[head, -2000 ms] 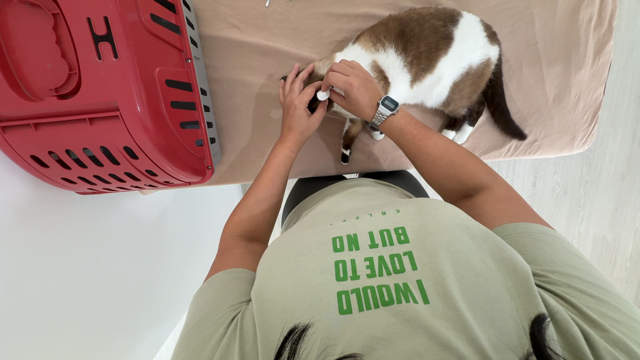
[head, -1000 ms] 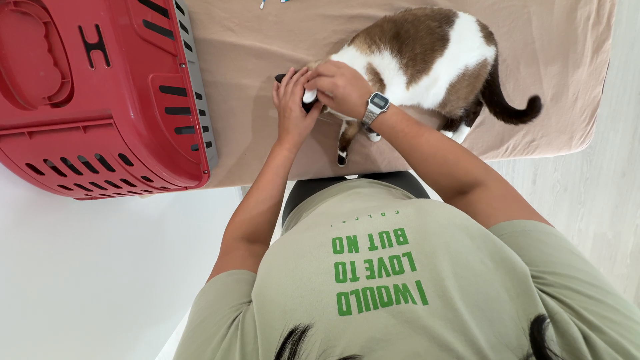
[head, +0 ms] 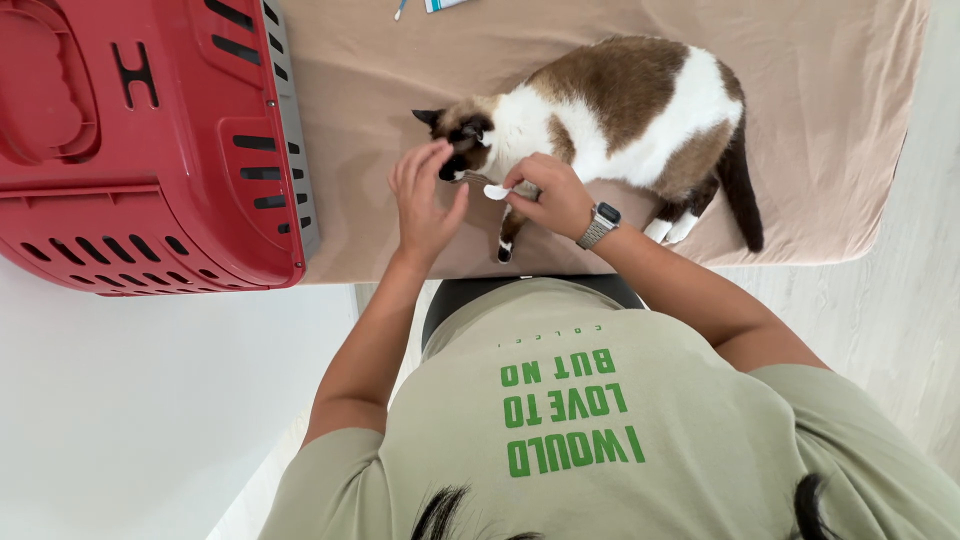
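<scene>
A brown and white cat [head: 622,112] lies on its side or crouches on a cloth-covered surface, its dark-masked head [head: 465,135] towards the left. My left hand [head: 424,191] is beside the cat's face, fingers apart and holding nothing; whether the fingertips touch the fur I cannot tell. Between the thumb and fingers of my right hand [head: 551,195] is a small white pad [head: 496,193], apparently cotton, just below the cat's chin and chest. The right wrist wears a metal digital watch. One dark front paw [head: 505,251] with a white band stretches towards the near edge.
A red and grey plastic pet carrier [head: 202,165] stands at the left. Near the top edge lie a cotton swab [head: 400,10] and part of a white and blue packet [head: 444,4]. The beige cloth [head: 360,135] reaches the surface's front and right edges.
Both hands have come away from the cat's head, which now shows between and above them. The white pad has moved off the face in my right hand. The cat's tail tip has swung down.
</scene>
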